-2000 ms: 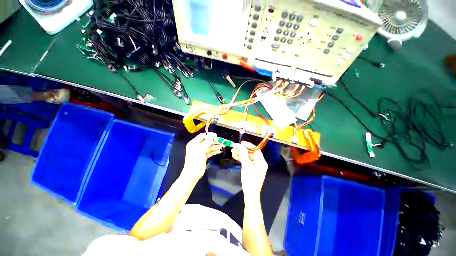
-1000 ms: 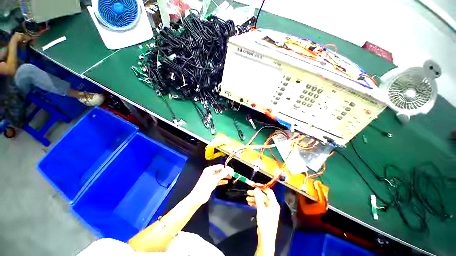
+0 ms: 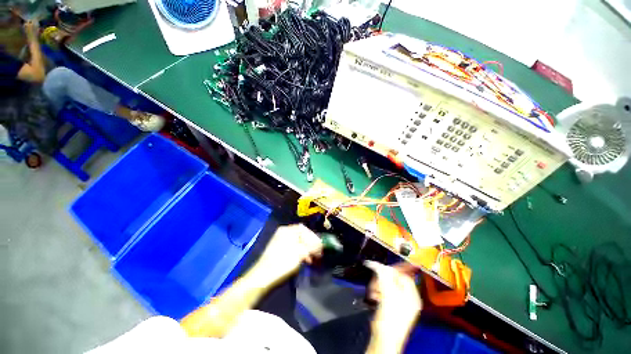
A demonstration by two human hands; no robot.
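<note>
My left hand (image 3: 296, 247) is bare and blurred, below the table edge, with its fingers closed on a blurred green connector (image 3: 331, 243). My right hand (image 3: 396, 289) is bare and blurred, to the right and a little lower; dark material shows by its fingers, but what it holds is unclear. The orange-yellow fixture strip (image 3: 382, 231) runs along the table edge beyond my hands. Colored test leads (image 3: 377, 201) loop from the tester over it. The beige cable tester (image 3: 443, 131) stands behind.
A heap of black cables (image 3: 287, 69) lies left of the tester, and a loose black cable coil (image 3: 593, 283) lies at the right. A blue bin (image 3: 200, 242) stands lower left. Fans flank the tester. Another seated person (image 3: 83, 90) is upper left.
My hands have moved apart, and the green connector has come away from the colored leads by my left hand. The view has shifted, so the bench appears farther right than a second ago.
</note>
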